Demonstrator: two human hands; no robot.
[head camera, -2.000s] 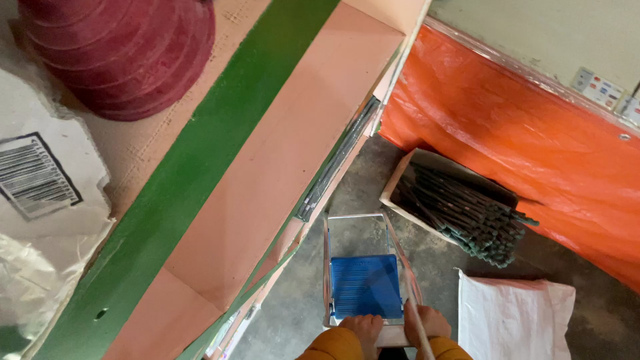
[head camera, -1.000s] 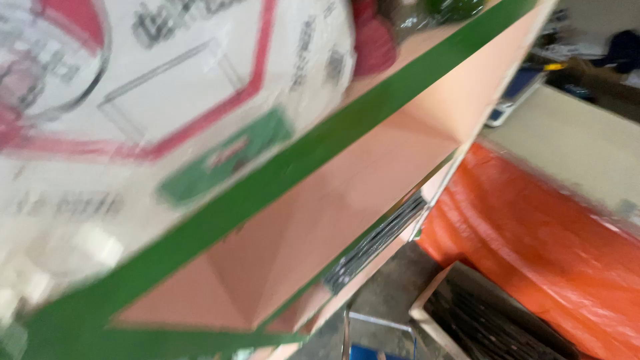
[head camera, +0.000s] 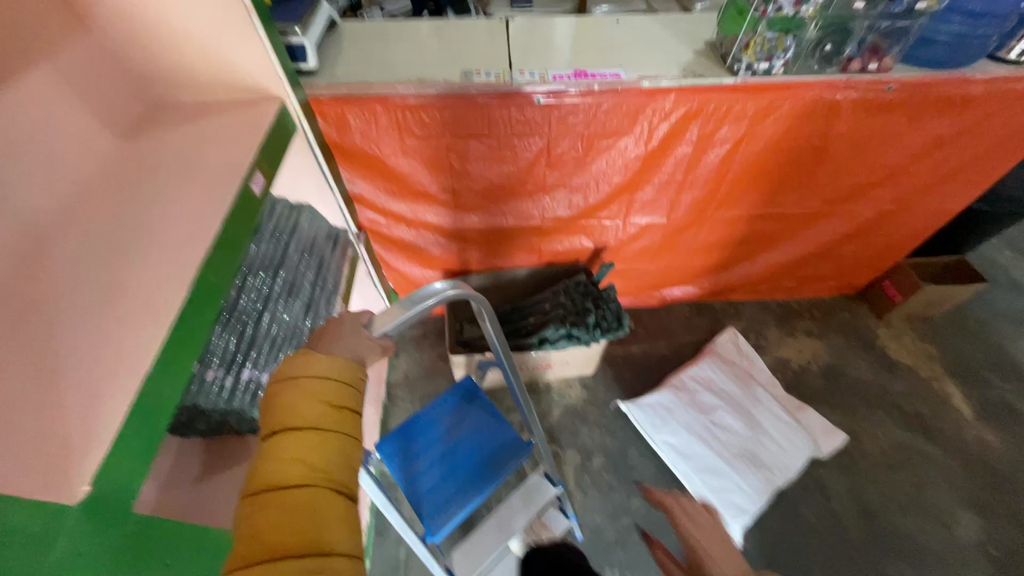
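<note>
My left hand (head camera: 350, 338), in a mustard-yellow sleeve, grips the top rail of a metal step ladder (head camera: 502, 352) beside the shelf. The ladder has a blue platform (head camera: 453, 460) and a pale step below it, with a dark shape, perhaps my foot, near the step. At the bottom right, my right hand (head camera: 694, 528) holds nothing, its fingers apart over the floor. It is nearest to a white woven sack (head camera: 732, 428) that lies flat there. Bundled dark rods in clear plastic (head camera: 268, 312) lie on the shelf, left of my left hand.
A pink shelf unit with green edges (head camera: 172, 344) stands at the left. Behind the ladder, a cardboard box (head camera: 532, 366) holds dark green bundles. An orange plastic sheet (head camera: 624, 184) hangs from a long counter (head camera: 416, 48). Another open box (head camera: 932, 288) sits farther right.
The view has swung strongly toward the counter. Two seconds ago both hands were together at the ladder's near side; now my left hand is on its top rail and my right hand is apart from it.
</note>
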